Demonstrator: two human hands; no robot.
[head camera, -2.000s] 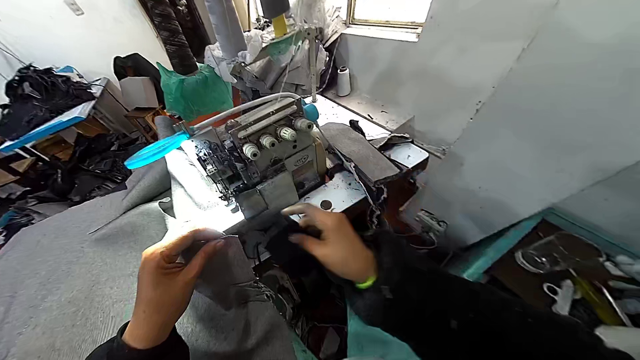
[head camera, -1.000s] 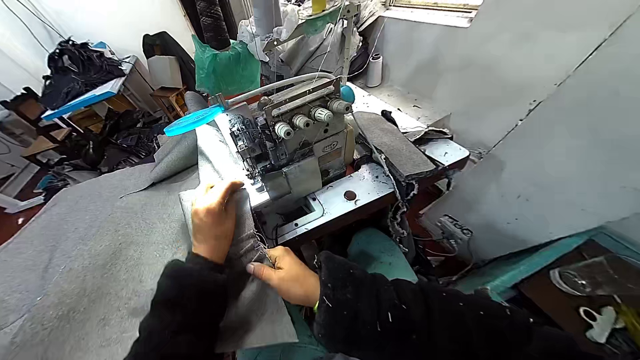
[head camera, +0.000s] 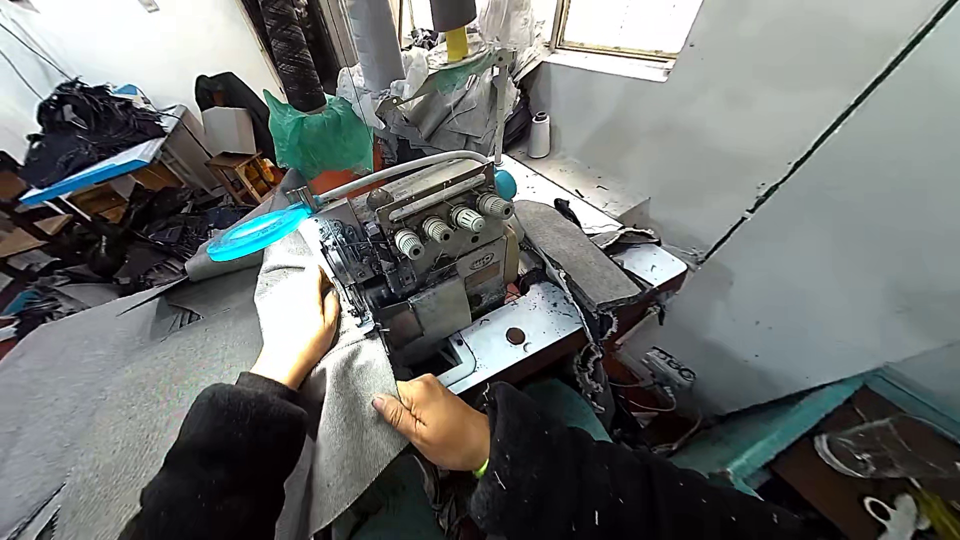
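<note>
An overlock sewing machine (head camera: 442, 247) with several tension dials stands on a white machine table (head camera: 525, 330). Grey fabric (head camera: 352, 420) runs along its left side and under the needle area. My left hand (head camera: 296, 322) lies on the fabric just left of the presser foot, fingers pointing away from me. Nearer to me, my right hand (head camera: 439, 424) pinches the fabric's right edge between thumb and fingers. A blue ring-shaped lamp (head camera: 259, 232) juts out left of the machine head. The needle itself cannot be made out.
Grey cut pieces (head camera: 577, 255) lie on the table right of the machine. A white thread cone (head camera: 539, 135) stands by the wall. Dark scraps (head camera: 150, 240) cover the floor at left. A teal-edged table (head camera: 787, 427) at lower right holds white-handled scissors (head camera: 892, 517).
My left hand has moved forward along the fabric to beside the machine's needle area. My right hand, over the front of the machine two seconds ago, now grips the fabric edge.
</note>
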